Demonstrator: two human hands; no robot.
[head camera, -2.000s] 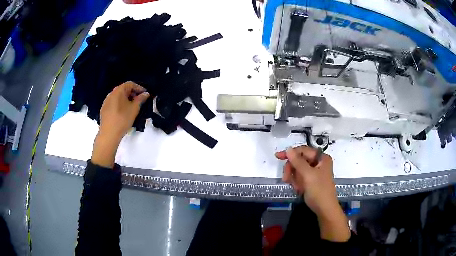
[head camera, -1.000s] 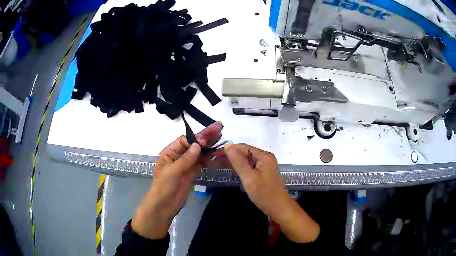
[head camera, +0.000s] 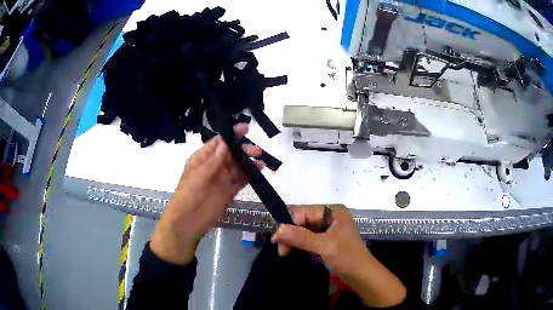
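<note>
A flat black strip (head camera: 262, 186) is stretched diagonally between my two hands over the table's front edge. My left hand (head camera: 203, 184) grips its upper part, and its upper end overlaps the pile, so I cannot tell where it stops. My right hand (head camera: 321, 236) pinches its lower end between thumb and finger. A small dark piece, perhaps the tweezers, shows at my right fingers; the rest is hidden. The pile of black strips (head camera: 176, 79) lies behind my left hand, with loose ends pointing right.
The white sewing machine (head camera: 449, 115) with a blue band stands at the right, its pale metal bed plate (head camera: 318, 117) pointing left. A measuring scale (head camera: 412, 226) runs along the table's front edge. Grey floor with yellow-black tape shows at the left.
My left hand has come from the pile to the front with a strip. My hands were close together a second ago; now they are apart with the strip extended between them.
</note>
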